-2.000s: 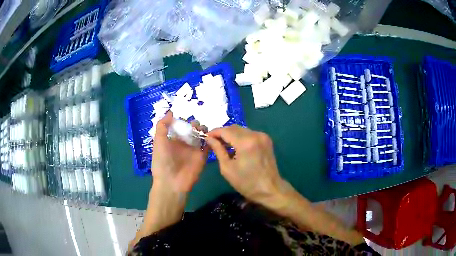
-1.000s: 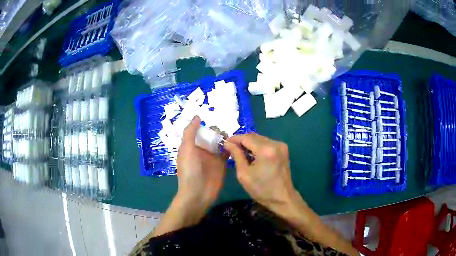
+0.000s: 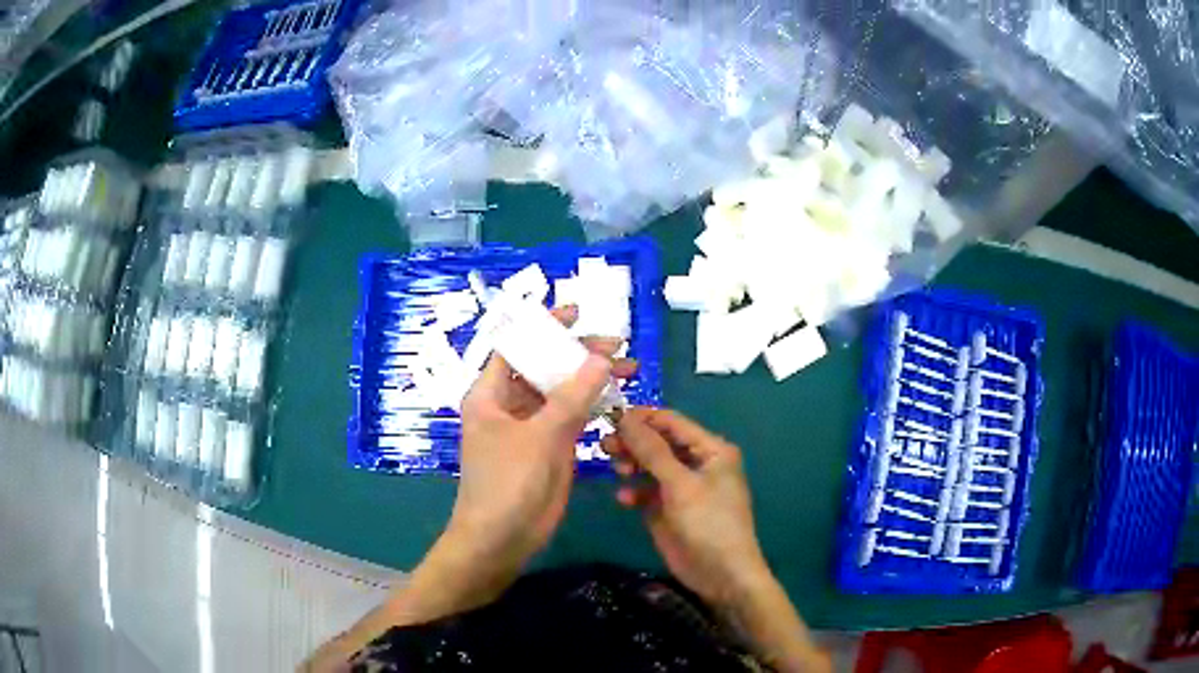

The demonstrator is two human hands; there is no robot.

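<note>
My left hand (image 3: 519,440) is closed around a white unit (image 3: 542,348), a smooth rounded block, over the front right part of the central blue tray (image 3: 360,394). My right hand (image 3: 677,467) is at the unit's lower right end, its thumb and fingers pinched together. A small thin pale piece shows between the hands, too small and blurred to name. What my right fingertips hold is mostly hidden. Flat white pieces (image 3: 605,292) lie heaped in the central tray, with thin white sticks (image 3: 401,394) at its left side.
Cream foam blocks (image 3: 822,230) are piled behind right. A parts tray (image 3: 861,526) with rows of headed sticks and stacked blue trays (image 3: 1144,460) stand right. Clear blister trays (image 3: 211,329) of white units lie left. Crumpled plastic bags (image 3: 526,92) lie behind; red stools (image 3: 973,647) are below the bench.
The view has shifted and turned. The white unit now shows more fully in my left hand, pointing up and left. My right hand has moved slightly lower beside the unit's end.
</note>
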